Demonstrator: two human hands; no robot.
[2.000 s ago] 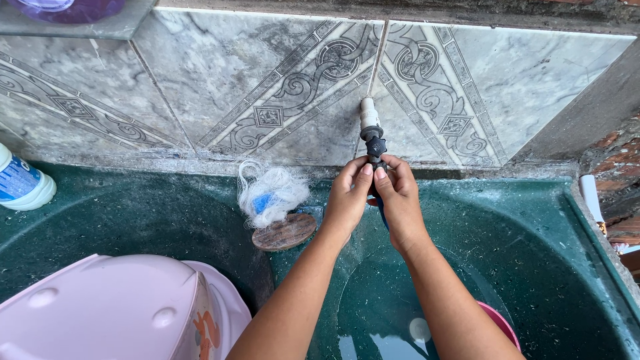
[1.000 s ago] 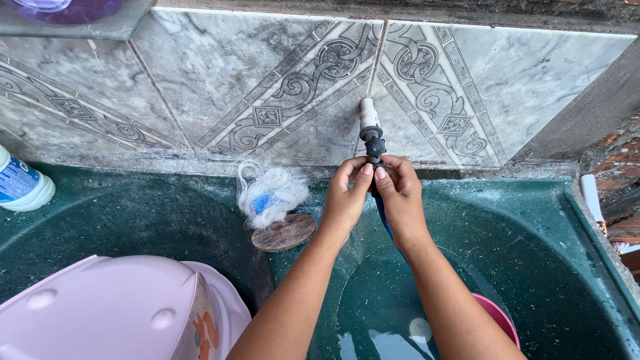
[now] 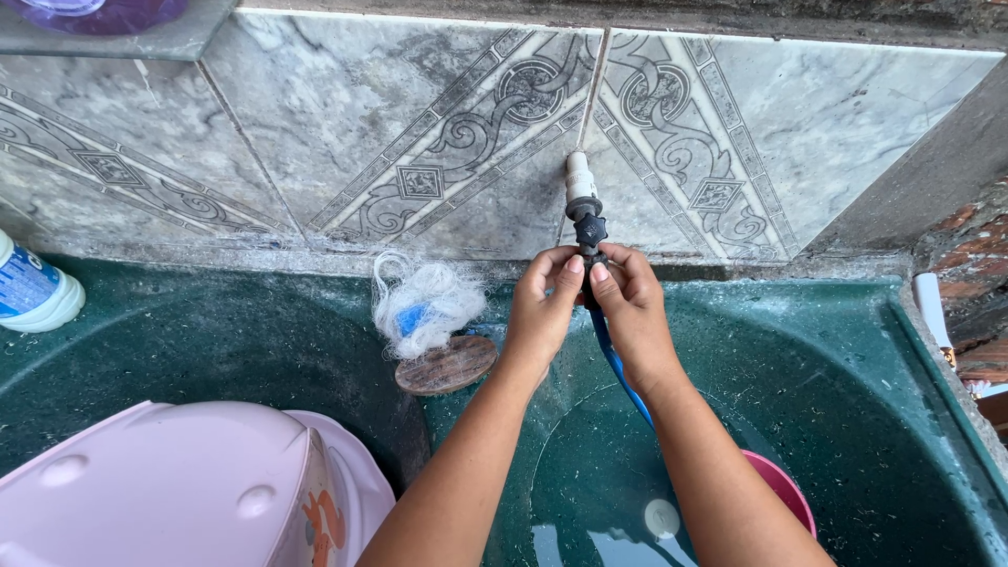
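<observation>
A black plastic tap (image 3: 591, 228) juts from a white pipe fitting (image 3: 579, 179) in the tiled wall. Just below its handle, my left hand (image 3: 549, 303) and my right hand (image 3: 631, 307) pinch the black hose connector (image 3: 591, 293) at the spout from both sides, thumbs on top. From the connector a blue hose (image 3: 620, 374) runs down between my wrists and passes under my right forearm. The fingers partly hide the joint between connector and spout.
A wooden scrubbing brush (image 3: 447, 365) and a white mesh scrubber (image 3: 429, 303) lie on the divider of the green double sink (image 3: 850, 354). The right basin holds water and a pink container (image 3: 780, 488). A pink plastic tub (image 3: 197, 480) fills much of the left basin, near a white bottle (image 3: 35, 291).
Both hands remain at the tap's spout with only small finger shifts. More of the blue hose shows between my wrists than two seconds ago.
</observation>
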